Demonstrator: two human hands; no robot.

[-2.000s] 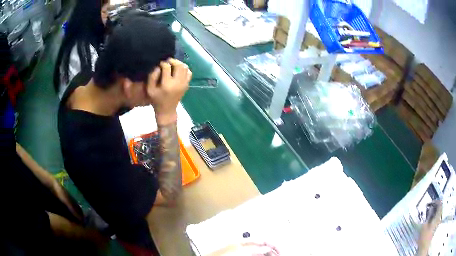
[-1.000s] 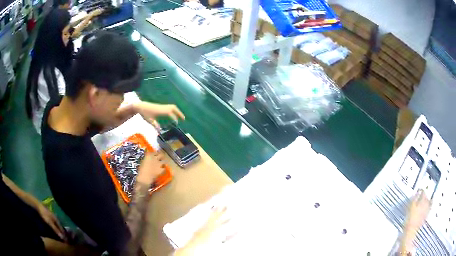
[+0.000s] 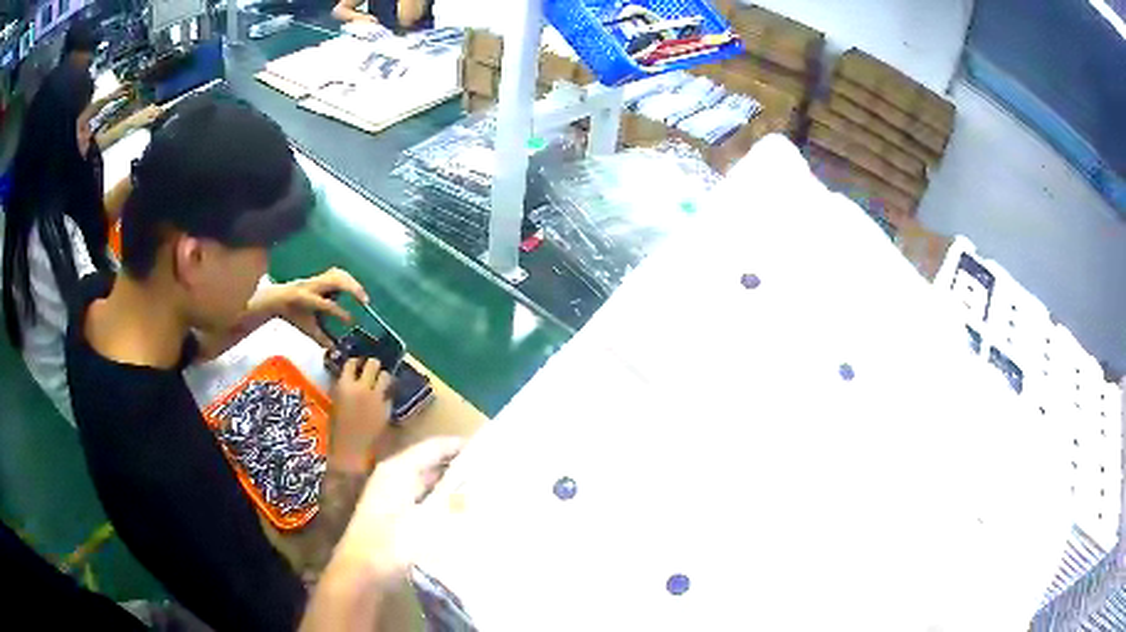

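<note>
A large white blister tray [image 3: 766, 432] fills the lower right of the view, raised and tilted, overexposed, with a few small dark holes. My left hand [image 3: 395, 500] is at its left edge, fingers bent over the rim, gripping it. My right hand is not in view; the tray may hide it. A second stack of white trays [image 3: 1050, 383] stands at the far right, with dark phone frames in the top tray's upper pockets. Something dark and shiny shows under the raised tray's lower left corner, too unclear to name.
A seated person [image 3: 173, 407] at left holds a dark frame over a small frame stack [image 3: 410, 398], beside an orange basket [image 3: 278, 444] of metal parts. Clear plastic packs [image 3: 617, 210], a pale post [image 3: 509, 161] and a blue tool basket [image 3: 648, 37] stand beyond.
The white tray has risen and come closer, covering more of the view. My left hand has moved to its left edge. My right hand has gone out of sight. The view has swung right.
</note>
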